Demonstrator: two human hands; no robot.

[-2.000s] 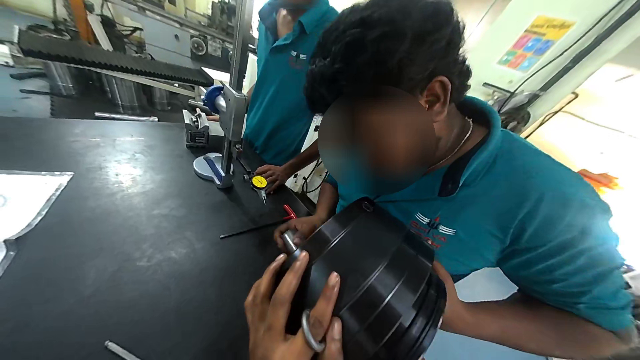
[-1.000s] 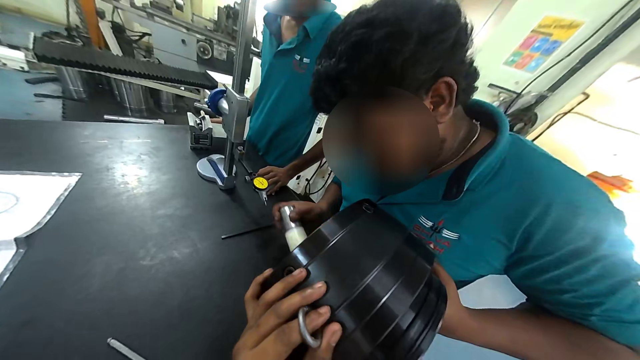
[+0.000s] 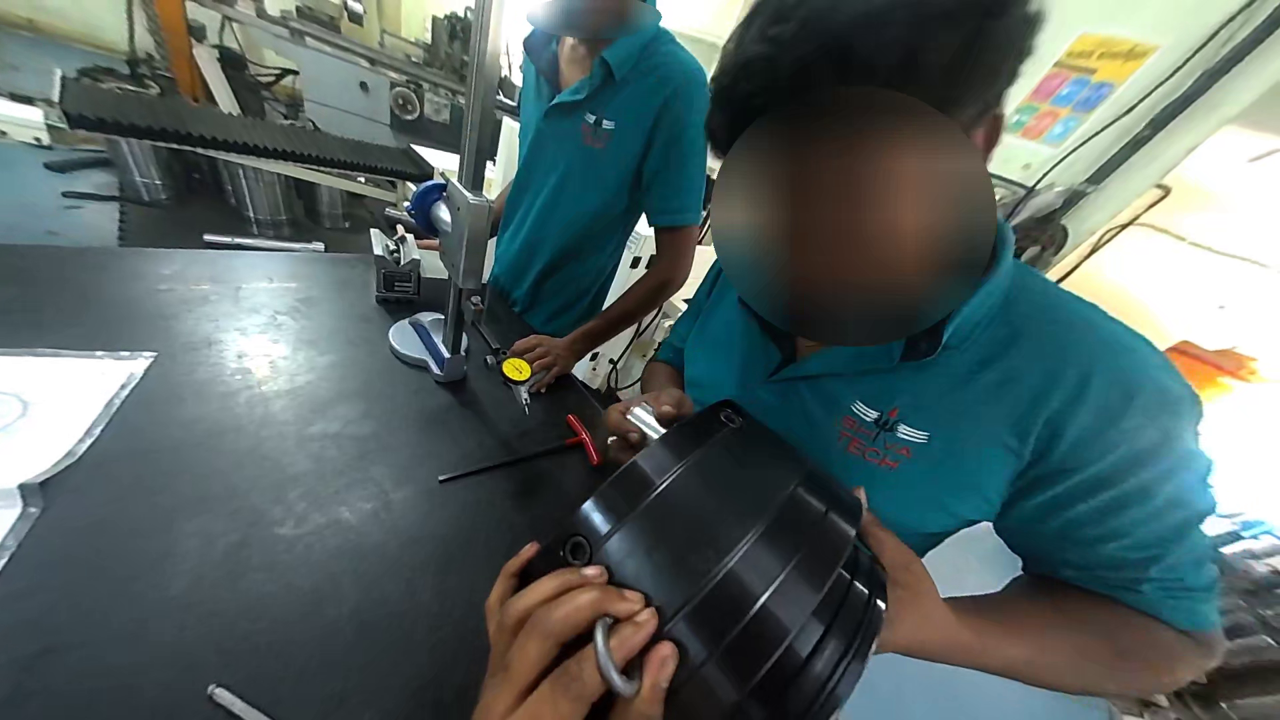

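My left hand (image 3: 570,640) grips the lower left side of a black cylindrical part (image 3: 720,540), its fingers beside a metal ring (image 3: 612,658) near the bottom edge. The part is tilted and has recessed screw holes near its rim. A co-worker's hand (image 3: 645,415) holds a shiny metal pin (image 3: 647,422) at the far edge of the part. The co-worker's other hand (image 3: 890,580) supports its right side. My right hand is not in view.
On the black table (image 3: 300,560) lie a red-handled T-handle hex key (image 3: 582,440), a plastic-covered sheet (image 3: 70,420) and a metal rod (image 3: 236,702). A height gauge stand (image 3: 468,240) rises behind. Another person's hand (image 3: 548,358) is by a yellow dial indicator (image 3: 516,371).
My left hand sits lower on the black part than two seconds ago, uncovering a screw hole. The co-worker's pin, whose pale end showed a second ago, now shows only its shiny end.
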